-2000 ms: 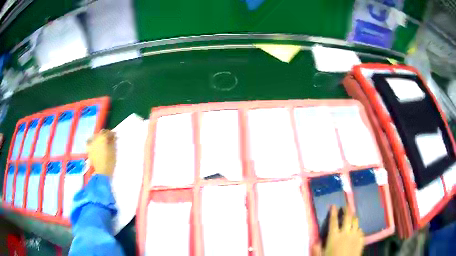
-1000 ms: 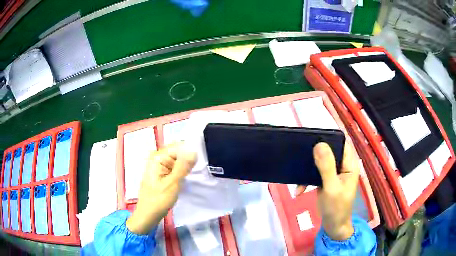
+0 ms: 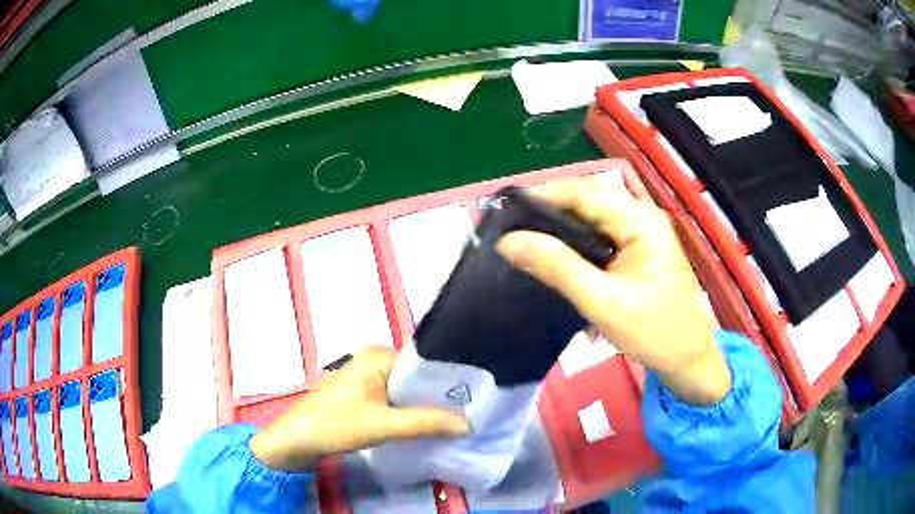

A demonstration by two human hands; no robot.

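Observation:
A dark smartphone (image 3: 497, 296) is held tilted above the main red tray (image 3: 577, 402). Its lower part is inside a white sleeve (image 3: 467, 422) with a small printed mark. My right hand (image 3: 627, 281) grips the upper end of the phone, thumb across its face. My left hand (image 3: 366, 412) holds the sleeve at its left edge, thumb on its front. White sleeves cover several tray cells. One red cell shows its floor with a small white square (image 3: 595, 422) on it. The tray's lower cells are partly hidden by my hands.
A red tray of light smartphones (image 3: 107, 326) lies at the left. A pile of white sleeves (image 3: 186, 351) lies between the trays. Stacked red trays (image 3: 612, 125) with a black insert (image 3: 747, 186) on top stand at the right. A metal rail and yellow paper (image 3: 444, 90) are behind.
The phone has turned from level to steeply tilted, and its lower part has entered the sleeve. My left hand has moved down, and my right hand has moved up.

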